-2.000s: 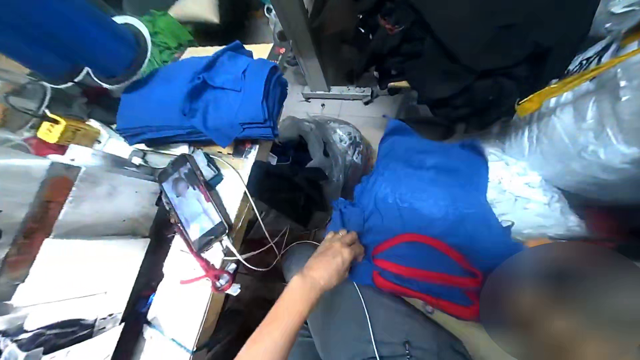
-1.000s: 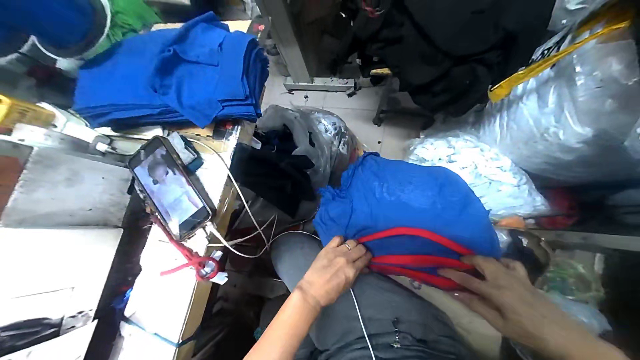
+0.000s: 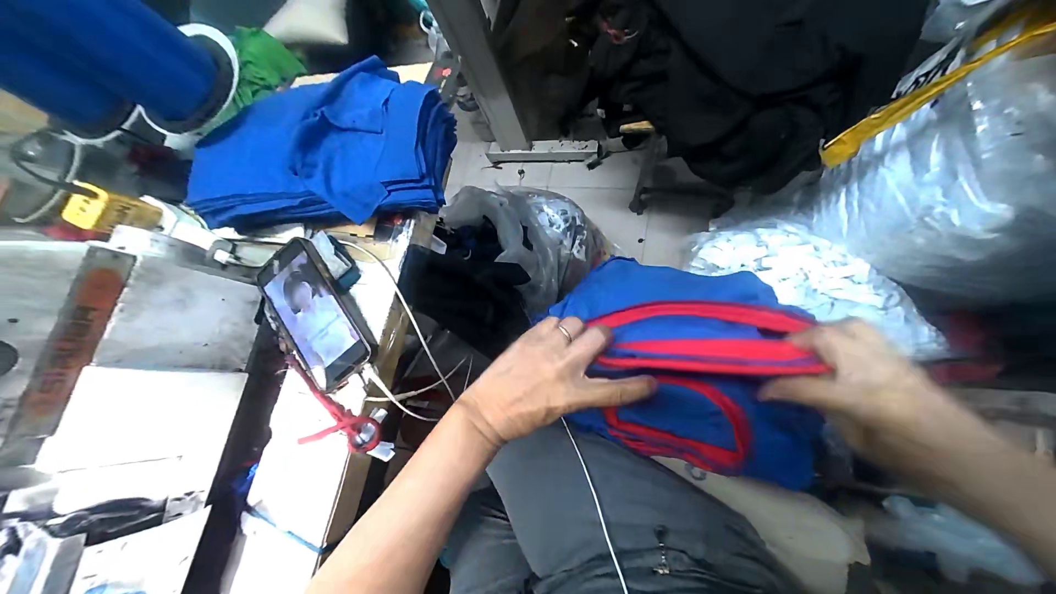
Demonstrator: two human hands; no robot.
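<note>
Blue fabric pieces with red edging [image 3: 685,285] lie in a pile over my lap. My left hand [image 3: 557,371], with a ring on one finger, grips the left end of the red-edged fabric, thumb on top. At the right end, my right hand [image 3: 850,371], blurred, pinches the red edging between thumb and fingers. Between the two hands the red bands run roughly side by side, and a curved red-edged opening shows below them. The underside of the pile is hidden.
A stack of folded blue fabric [image 3: 322,148] and a smartphone [image 3: 318,313] with a white cable rest on the worktable at left. Clear plastic bags [image 3: 949,181] bulge at right. A bag with dark cloth [image 3: 536,239] stands beyond my knees, near a metal table leg [image 3: 487,82].
My right hand, not seen on the fabric two seconds ago, now holds its right end. The red-edged layer has been raised, and a curved red-edged part shows beneath it.
</note>
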